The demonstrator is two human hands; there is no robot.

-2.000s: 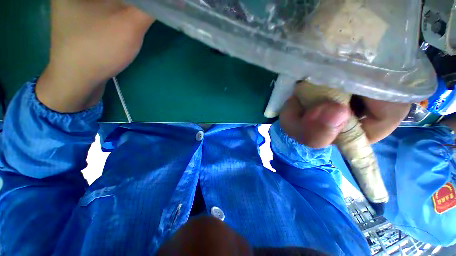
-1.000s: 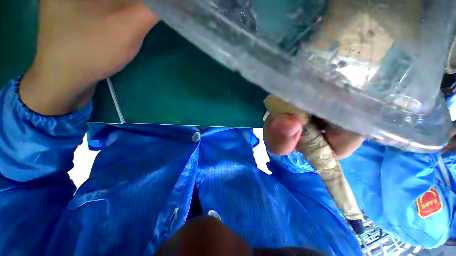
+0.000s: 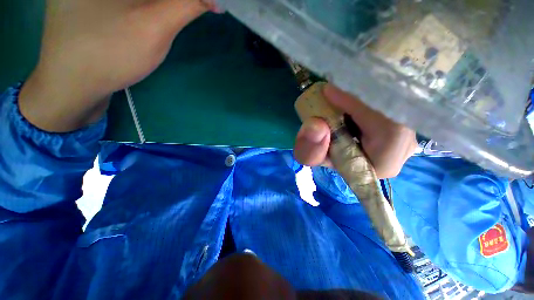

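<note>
My right hand (image 3: pixel 357 132) is closed around the soldering iron (image 3: pixel 364 176), a thick cream handle wrapped in worn tape. Its metal shaft points up and left, and the tip is hidden under the rim of the clear hood (image 3: pixel 328 50). My left hand (image 3: pixel 111 50) is at the upper left, cut off by the top edge. Its fingertips run out of view at the hood's left end, so I cannot tell what it holds. A tan block (image 3: pixel 423 50) with dark spots shows blurred through the hood.
The green mat (image 3: pixel 216 96) lies between my hands, with a pale line (image 3: pixel 134 115) on it near the left wrist. A neighbouring person's blue sleeve (image 3: pixel 474 220) with a red badge is at the right. A grey grid (image 3: pixel 451 281) is below.
The right hand and iron have moved left from under the hood, and the iron's shaft now shows. The hood appears larger and lower at the right. The left hand has shifted slightly left.
</note>
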